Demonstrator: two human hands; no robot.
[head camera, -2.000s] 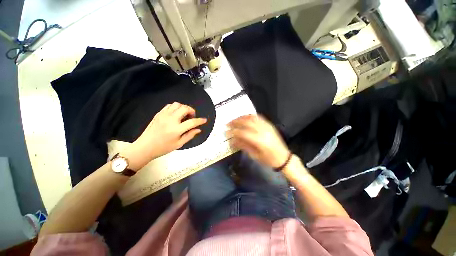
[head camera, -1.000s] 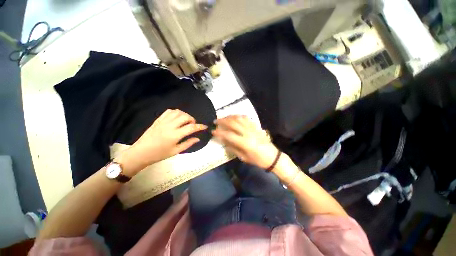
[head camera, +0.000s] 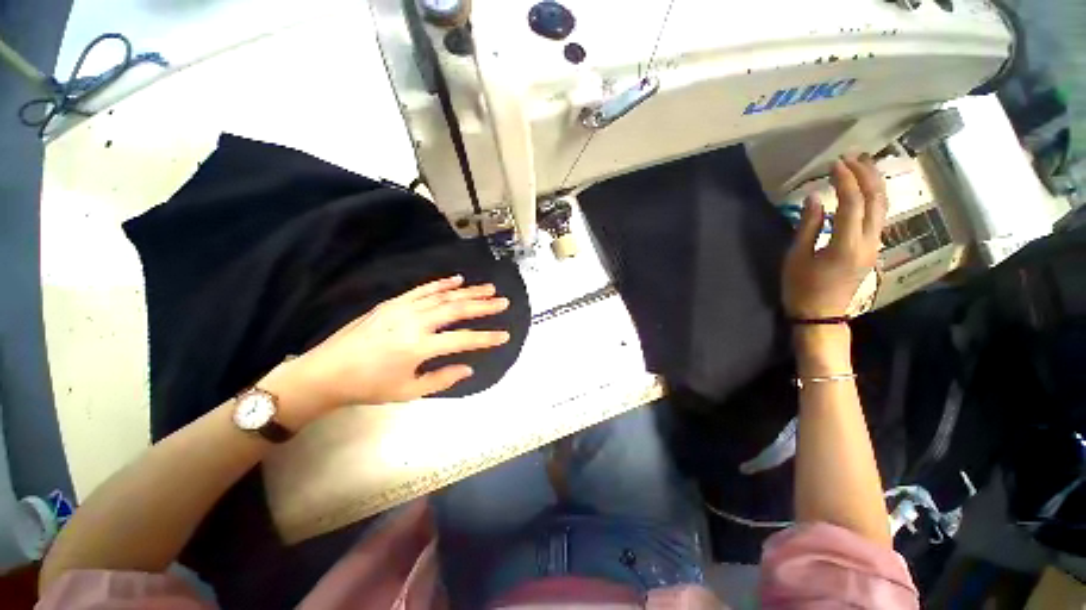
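Observation:
A black garment panel (head camera: 298, 262) lies on the table left of the needle, its rounded edge beside the presser foot (head camera: 515, 248). My left hand (head camera: 411, 342) lies flat on the panel near that edge, fingers spread. My right hand (head camera: 837, 244) is raised over the right of the table, fingers apart, by the blue thread snips (head camera: 791, 215), which it partly covers; no thing shows in its fingers. A stack of black cut pieces (head camera: 697, 262) lies under the machine arm, right of the needle.
The cream machine arm (head camera: 715, 72) with JUKI lettering spans the top. A control panel (head camera: 917, 232) is at the right. Black cloth with white strips (head camera: 941, 405) heaps right of my lap. A dark cord (head camera: 89, 78) lies at the upper left. A ruler strip (head camera: 476, 452) runs along the front edge.
My right hand has left the panel's rounded edge and moved right and up to the snips. My left hand has flattened on the panel. The view has shifted, showing more of the machine arm.

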